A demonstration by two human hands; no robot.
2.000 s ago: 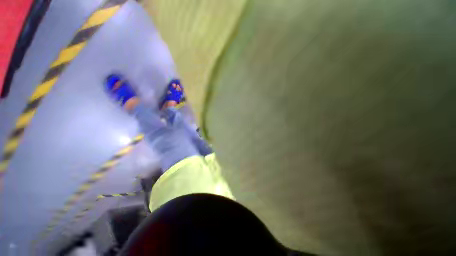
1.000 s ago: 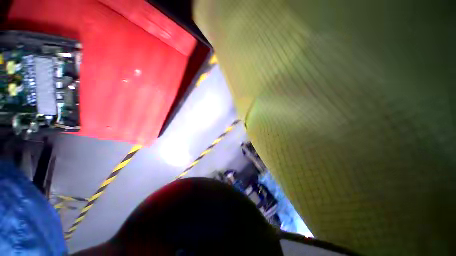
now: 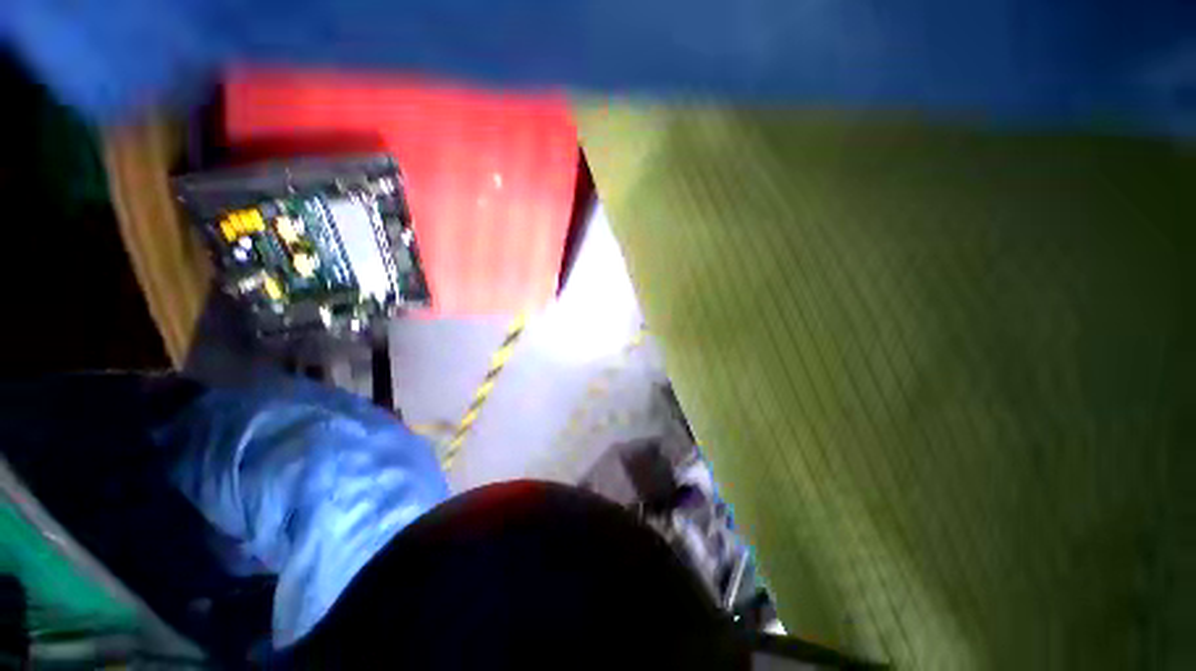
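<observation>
Neither of my hands is in view. A circuit board [image 3: 321, 249] with a pale block, yellow parts and a dark frame lies at the upper left, beside and partly over a bright red tray or bin [image 3: 492, 197]. Yellow-green grid-patterned smock cloth [image 3: 918, 367] fills the right side, close to the camera. What holds the board, if anything, cannot be told.
A blue-sleeved person's arm or body [image 3: 315, 472] is at the lower left, near a green surface [image 3: 79, 590]. A dark rounded object [image 3: 525, 590] covers the bottom. Blurred blue cloth [image 3: 787, 46] crosses the top. Yellow-black tape [image 3: 483, 393] marks the grey floor.
The red tray and board came into view and now show smaller and further right than a second ago. Blue cloth has appeared along the top, and more of the blue-clothed person shows.
</observation>
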